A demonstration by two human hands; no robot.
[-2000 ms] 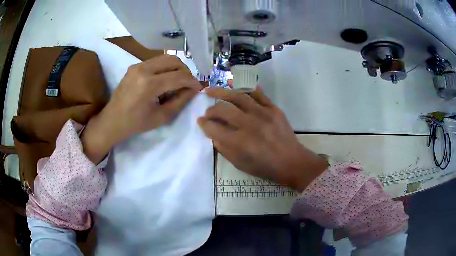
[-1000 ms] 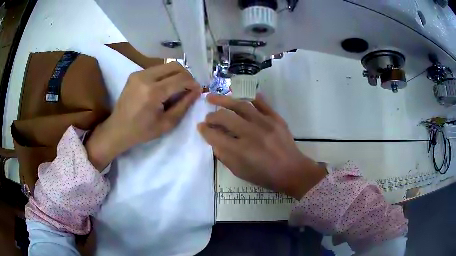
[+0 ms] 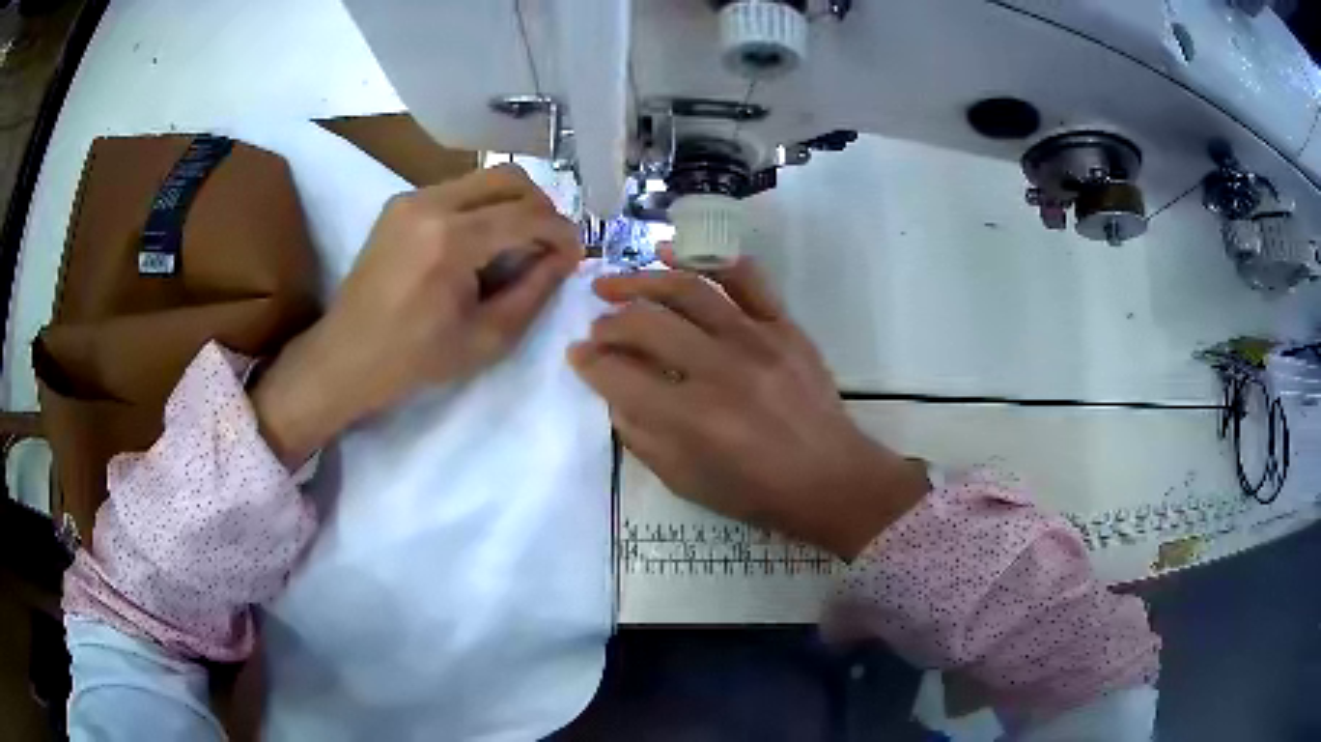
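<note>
A white backing (image 3: 449,536) lies in front of me and hangs over the table's front edge. The brown bag panel (image 3: 217,261) shows at its left, with a dark label (image 3: 177,203) on it, and a brown corner shows behind my left hand. My left hand (image 3: 435,305) pinches the work's edge just left of the presser foot (image 3: 616,239). My right hand (image 3: 724,377) holds the white edge from the right, fingers bent. The fingertips of both hands nearly meet near the foot. The needle and stitch line cannot be made out.
The white sewing machine arm (image 3: 898,73) crosses the top of the view, with a metal tension dial (image 3: 1087,181) at right. A printed ruler (image 3: 710,551) runs along the front edge of the white table (image 3: 985,319). A thin black cable (image 3: 1257,435) lies at the right.
Both hands keep their hold near the foot, with only slight finger shifts. The whole view has shifted slightly.
</note>
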